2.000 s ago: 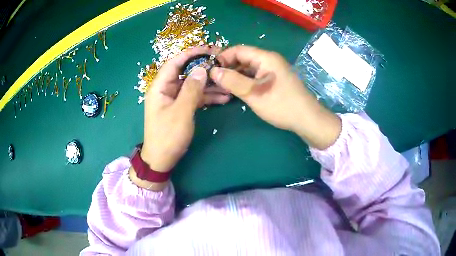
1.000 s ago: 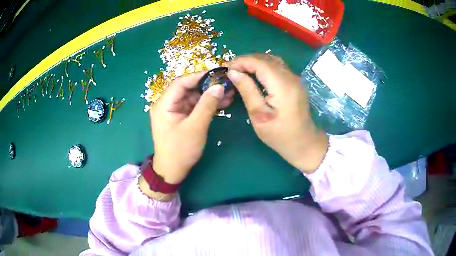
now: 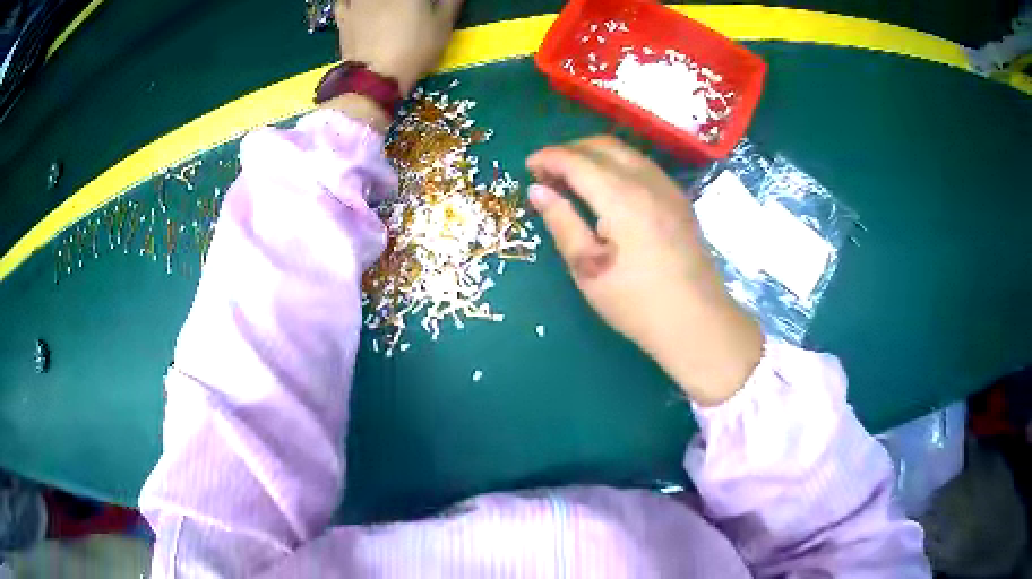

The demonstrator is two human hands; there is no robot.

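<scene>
My left hand (image 3: 396, 32) is beyond the yellow line, its fingers cut off by the top edge, so what it holds is hidden. A round electronic unit (image 3: 320, 15) shows at the top edge just left of that hand. My right hand (image 3: 645, 249) is above the bench right of the flex cable pile (image 3: 447, 232); its thumb and index finger are slightly apart with nothing visible between them. The pile is a loose amber and white heap.
Laid-out flex cables (image 3: 147, 230) lie along the yellow line, partly behind my left sleeve. Small round units (image 3: 42, 355) lie at far left. A red tray (image 3: 741, 107) of white pieces and a clear plastic bag (image 3: 809, 209) with white labels are at right. White flecks lie below the pile.
My left hand has left my right and reached up past the yellow line. The round unit is gone from between them. My left sleeve now covers the area where two units lay.
</scene>
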